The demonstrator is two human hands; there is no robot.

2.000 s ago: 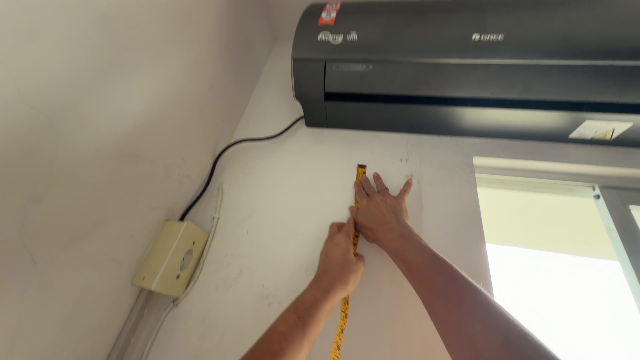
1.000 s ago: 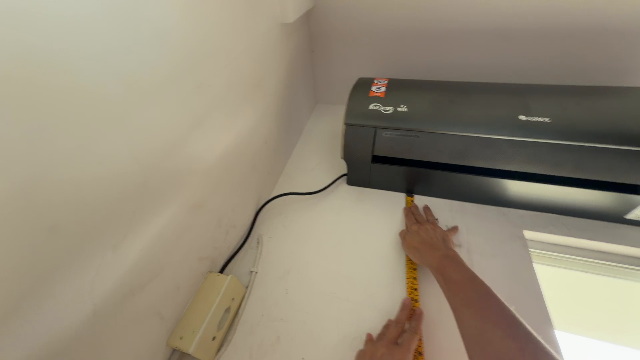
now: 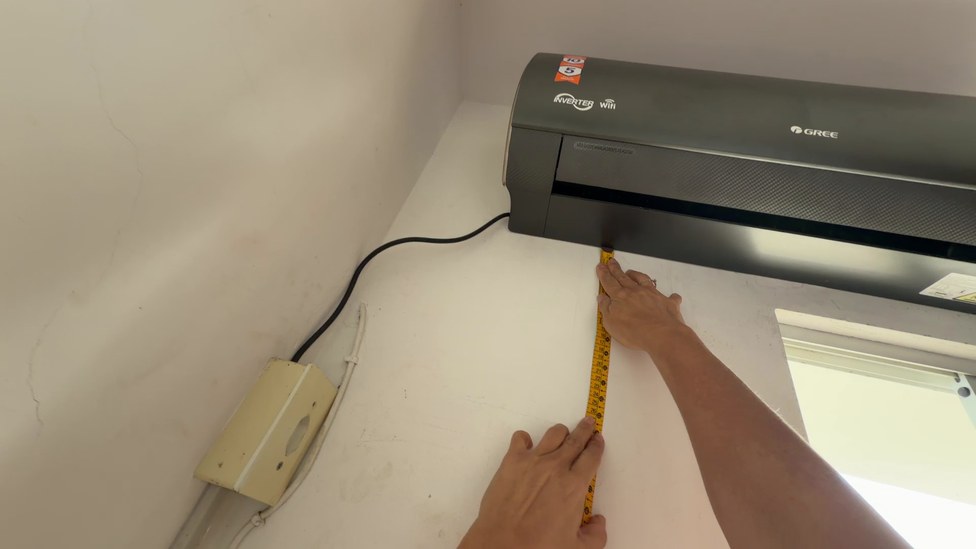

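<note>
A yellow tape measure blade [image 3: 599, 374] runs down the white wall, its top end at the lower edge of a dark Gree air conditioner indoor unit [image 3: 732, 175]. My right hand [image 3: 637, 305] presses the blade flat to the wall just below the unit, fingers spread and a ring on one finger. Lower down, my left hand [image 3: 545, 476] lies on the blade, its fingertips holding it against the wall. The blade passes under both hands. Its case is out of view.
A black cable [image 3: 354, 282] curves from the unit to a cream electrical box [image 3: 267, 435] at the lower left. Beside the box runs a thin white cable [image 3: 343, 381]. A window [image 3: 877, 396] is at the right; the side wall [image 3: 152, 229] stands at the left.
The blade's top end, below the unit with a gap two seconds ago, now meets its lower edge. My right hand has moved up with it; my left hand is farther down from the right. The view has shifted.
</note>
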